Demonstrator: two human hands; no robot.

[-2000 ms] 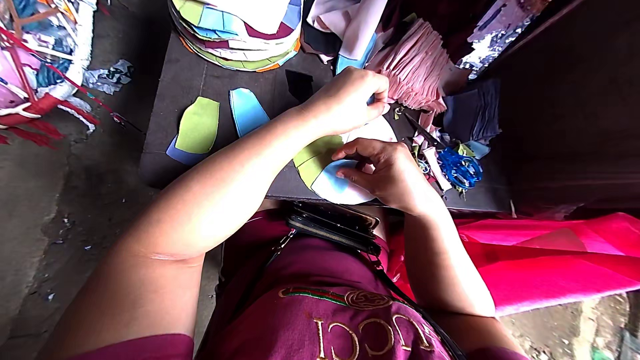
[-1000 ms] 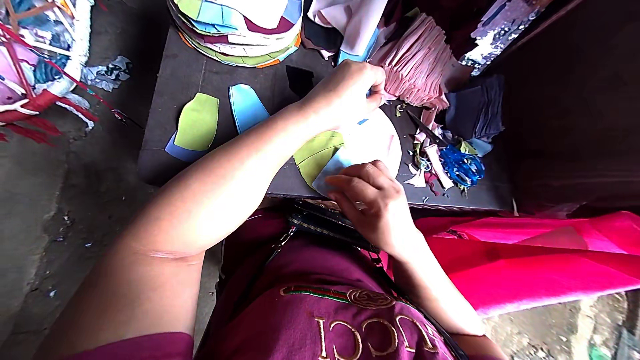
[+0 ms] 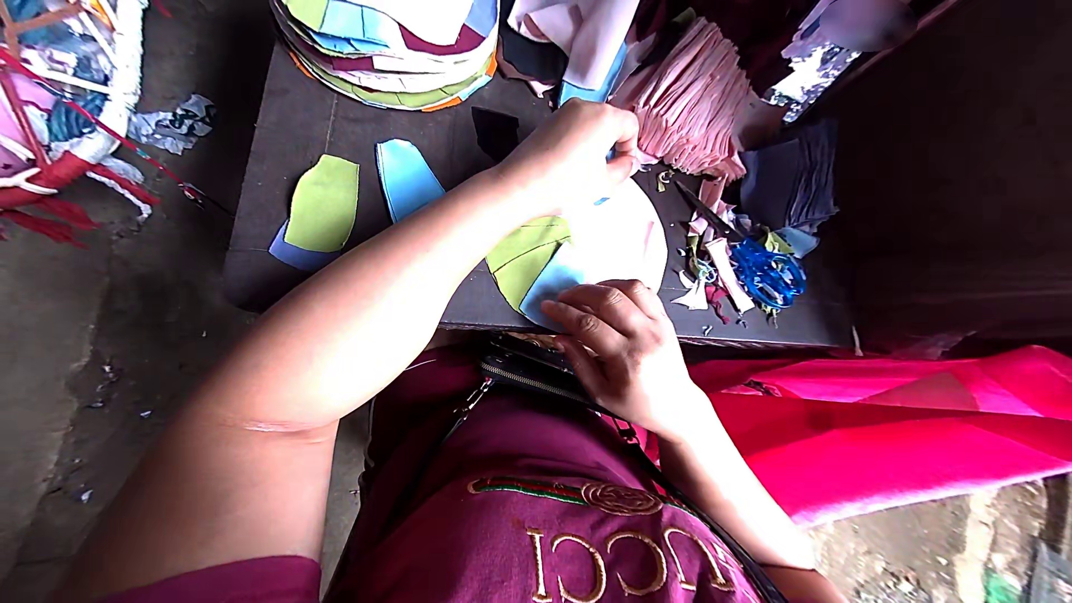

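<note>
A round patchwork fabric piece (image 3: 615,239) with white, green and light blue panels lies at the table's near edge. My left hand (image 3: 586,155) is over its far side, fingers curled closed around a small blue thing, mostly hidden, whose kind I cannot tell. On the near light blue panel (image 3: 553,280) rest the fingertips of my right hand (image 3: 624,343), its fingers bent and apart. To the left lie a green fabric piece (image 3: 325,203) over a blue-violet one and a light blue cut piece (image 3: 406,180), partly behind my left forearm.
A stack of round patchwork pieces (image 3: 394,63) stands at the back left. Pleated-looking pink fabric pieces (image 3: 687,100), dark fabric pieces (image 3: 787,180), blue-handled scissors (image 3: 766,272) and scraps lie to the right. Bright pink fabric (image 3: 879,435) spreads beside the table, right of my body.
My right hand has drawn back toward my body, and its thumb and fingers have parted. More of the white panel shows. My left hand stays over the far side of the round piece.
</note>
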